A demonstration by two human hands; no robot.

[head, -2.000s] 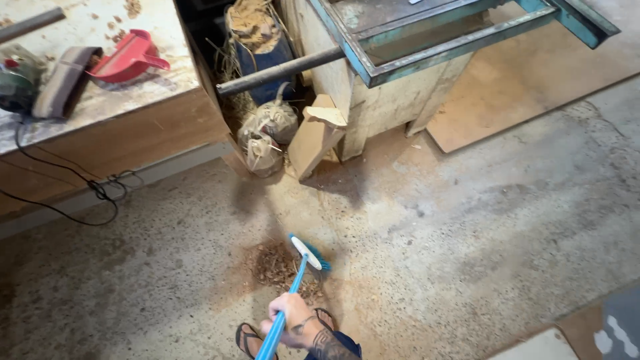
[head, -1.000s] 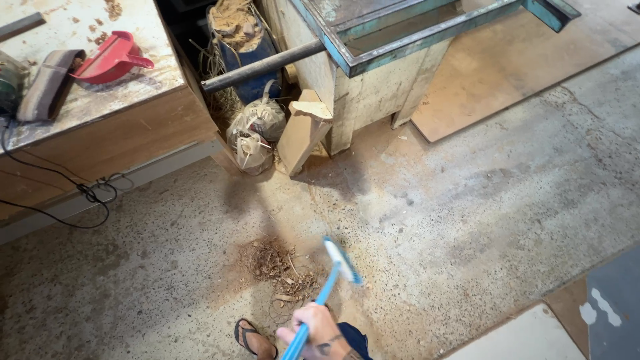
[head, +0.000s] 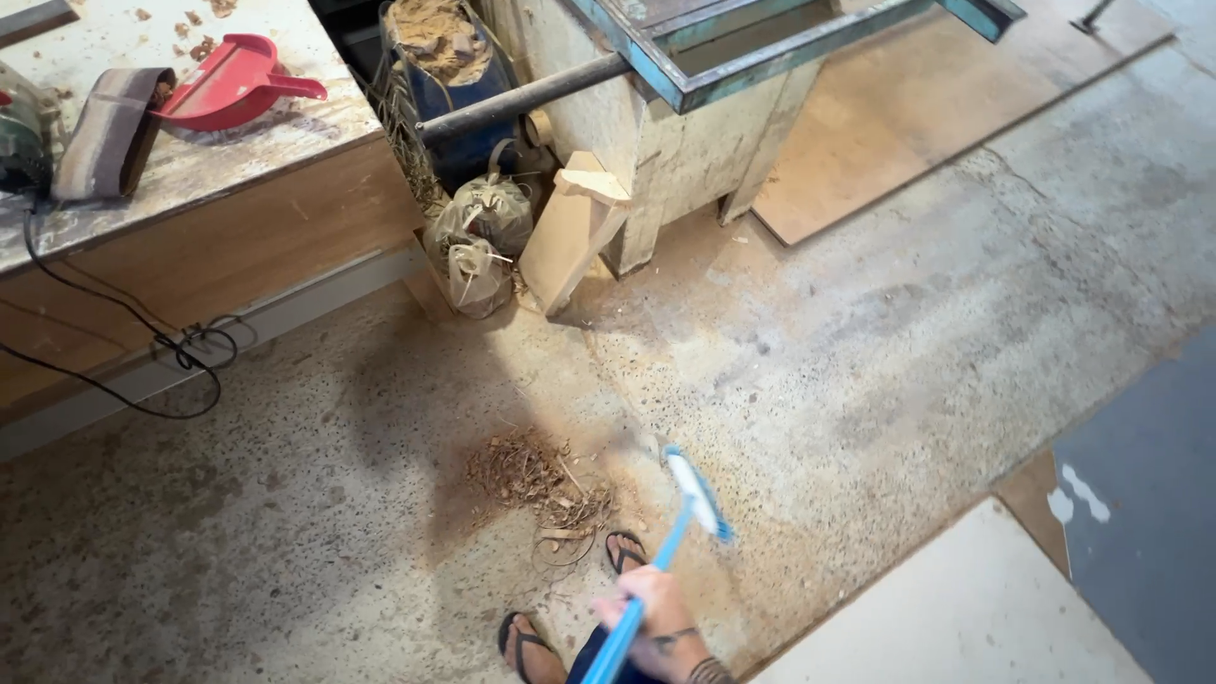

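Note:
My right hand is closed around the light-blue handle of a broom, low in the middle of the head view. The broom head, white with blue bristles, rests on or just above the concrete floor, up and to the right of my hand. Left of the broom head lies a pile of brown wood shavings, with thin curls trailing toward my sandalled feet. Dust surrounds the pile. My left hand is out of view. The bottom end of the handle runs out of the frame.
A red dustpan and a sanding belt lie on the workbench at upper left. Its black cable hangs to the floor. Tied plastic bags, a blue barrel and a wooden offcut stand beside a cabinet. Boards border the floor at right.
The broom head has moved from the right edge of the shavings pile to clear floor further right. Both feet show now; one second ago only one did.

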